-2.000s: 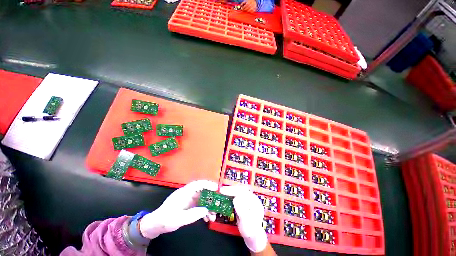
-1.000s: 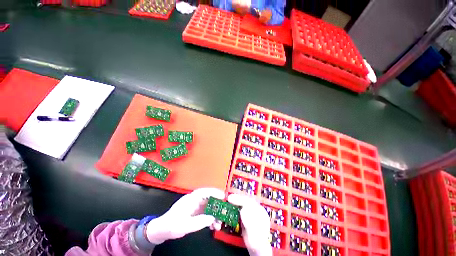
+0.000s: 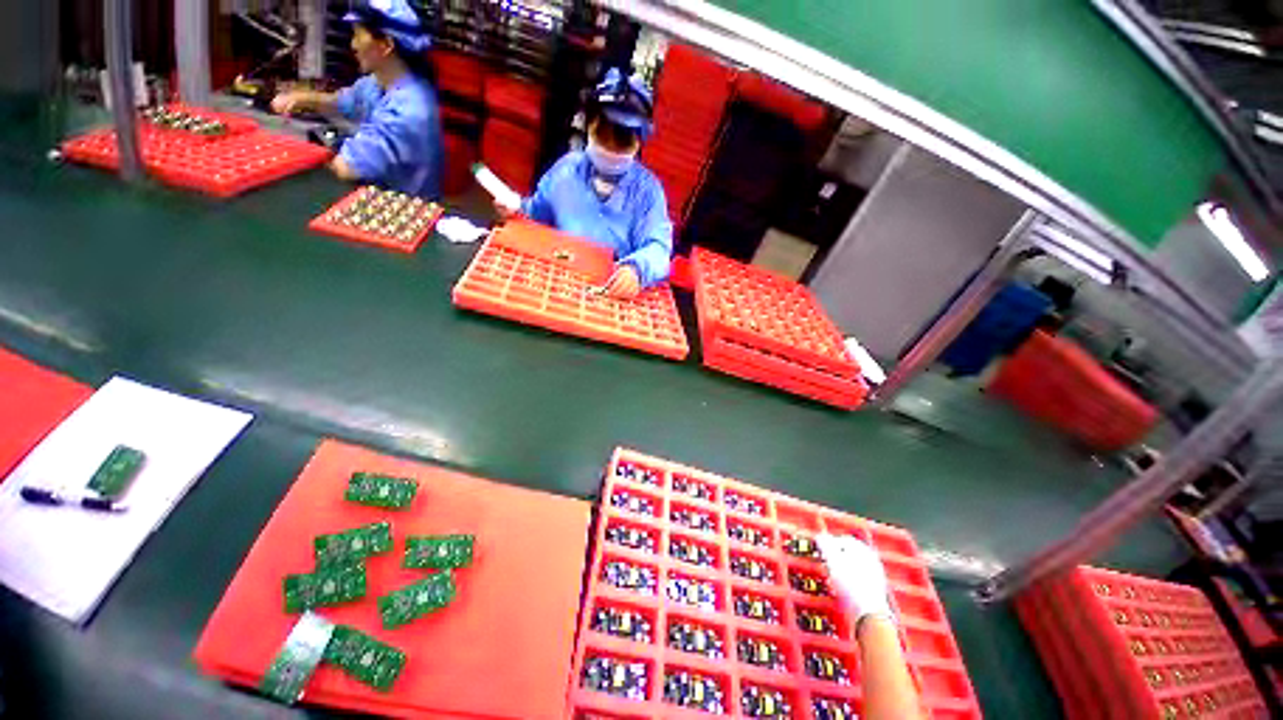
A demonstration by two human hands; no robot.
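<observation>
My right hand (image 3: pixel 858 580), in a white glove, is over the red compartment tray (image 3: pixel 922 608), right of its middle. Its fingertips are close to the pockets at the upper part of the fourth column, beside a circuit board (image 3: pixel 802 546). The fingers are small and blurred, so I cannot tell whether they touch or hold a board. Many tray pockets hold boards with their component side up. Several green boards (image 3: pixel 417 598) lie on the orange-red mat (image 3: pixel 514 563) to the left, one with a pale label (image 3: pixel 300 658). My left hand is out of the picture.
White paper (image 3: pixel 155 457) at far left bears one board (image 3: pixel 116 468) and a dark pen (image 3: pixel 71 499). Across the green bench, a person (image 3: pixel 608 197) works at a red tray (image 3: pixel 563 303); another person (image 3: pixel 394 120) is further left. Stacked red trays (image 3: pixel 781 369) and a metal frame (image 3: pixel 1126 478) stand right.
The view has tilted up, showing the people opposite. The board is no longer between both hands over the tray's near-left corner. My right hand has moved up and right; my left hand has left the picture.
</observation>
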